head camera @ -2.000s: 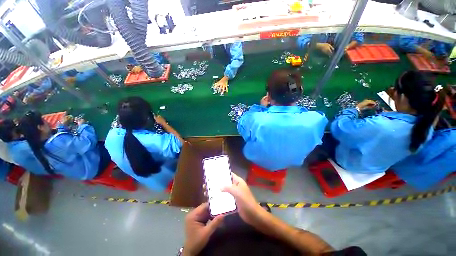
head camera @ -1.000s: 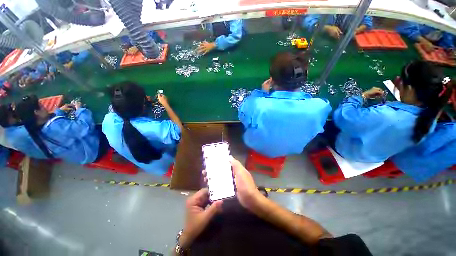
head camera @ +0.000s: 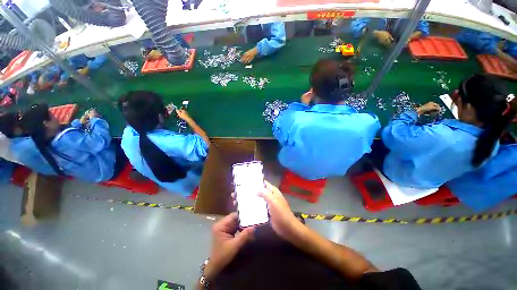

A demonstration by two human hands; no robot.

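Note:
A smartphone [head camera: 250,193] with a white, washed-out screen stands upright in the lower middle of the head view. My left hand [head camera: 228,242] holds its lower left edge, with fingers along the side and the thumb near the bottom corner; a metal band is at the wrist. My right hand [head camera: 278,209] is at its right side, with the thumb over the screen. The fingers behind the phone are hidden.
Workers in blue smocks [head camera: 327,136] sit on red stools [head camera: 303,187] along a green bench [head camera: 227,116] with silvery heaps [head camera: 224,79] and red trays [head camera: 437,48]. An open carton [head camera: 218,178] is beyond the phone. Yellow-black tape [head camera: 363,218] crosses the floor.
The view has tilted down slightly since the first frame, and my right thumb has shifted at the screen's edge. Across the bench, a worker's hand has moved from the nearer heap to the farther one.

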